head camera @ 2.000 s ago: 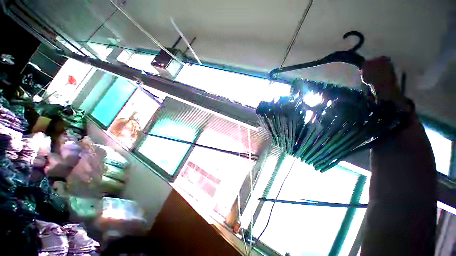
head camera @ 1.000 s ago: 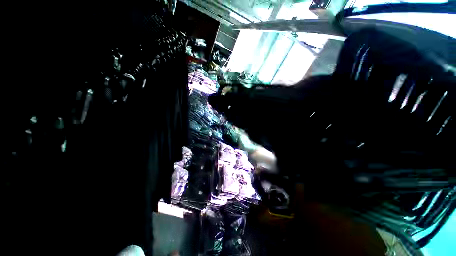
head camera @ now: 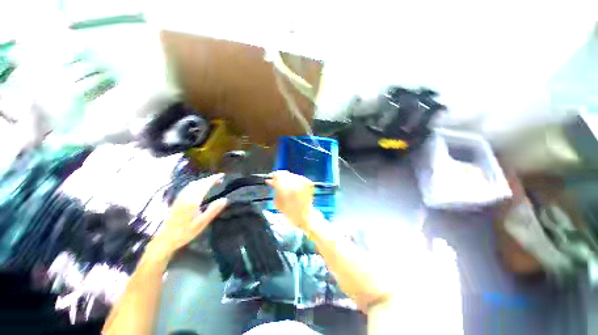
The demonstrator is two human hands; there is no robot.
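The frame is bright and blurred. A dark, thin, curved piece (head camera: 239,185), perhaps a hanger, spans between my two hands. My left hand (head camera: 197,212) has its fingers around the left end. My right hand (head camera: 293,195) is closed at the right end. Dark cloth or a dark garment (head camera: 244,245) lies or hangs just below the curved piece; I cannot tell whether they are joined. Clear, shiny wrapping (head camera: 311,271) shows beside its lower right.
A blue bin (head camera: 336,160) stands just beyond my right hand. A white crate (head camera: 438,193) is at the right, with sacks or cloth beyond it. Pale and dark bundles (head camera: 108,186) fill the left. A brown board (head camera: 223,78) and a dark heap (head camera: 410,111) are farther back.
The view has swung down from the windows, past dark, blurred shapes, to the bundles and bins. The raised hanger stack is out of view. Both hands now show low in front.
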